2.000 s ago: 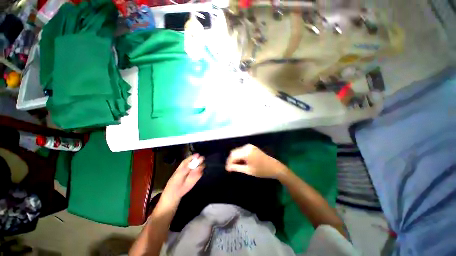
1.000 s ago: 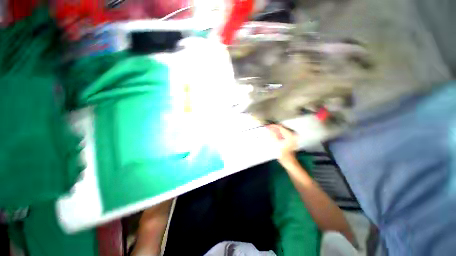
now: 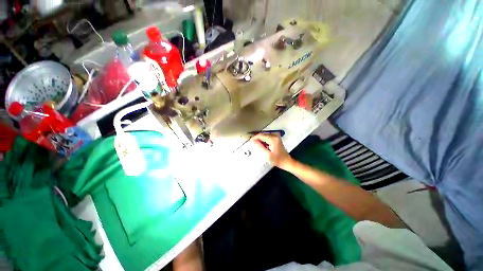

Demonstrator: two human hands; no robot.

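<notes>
My right hand (image 3: 271, 148) is on the white table (image 3: 235, 182) below the sewing machine (image 3: 249, 95), fingers bent beside a slim dark tool (image 3: 271, 132). Whether the fingers hold anything is too blurred to tell. A tiny round metal item (image 3: 248, 153) lies left of the hand. The green garment panel (image 3: 114, 233) lies flat on the table at lower left, with a smaller green piece (image 3: 143, 206) on it, partly washed out by glare. My left forearm (image 3: 189, 258) shows below the table edge; its hand is hidden.
A white bent lamp (image 3: 128, 153) stands over the panel. A green fabric stack (image 3: 42, 227) is at far left. Red bottles (image 3: 163, 58) and a metal colander (image 3: 41, 87) are behind the table. Blue cloth (image 3: 408, 95) hangs at right. Green cloth (image 3: 323, 196) lies below the table edge.
My right hand has gone from below the table edge up to the tabletop by the dark tool. My left hand has gone out of sight under the table. The view has turned and tilted.
</notes>
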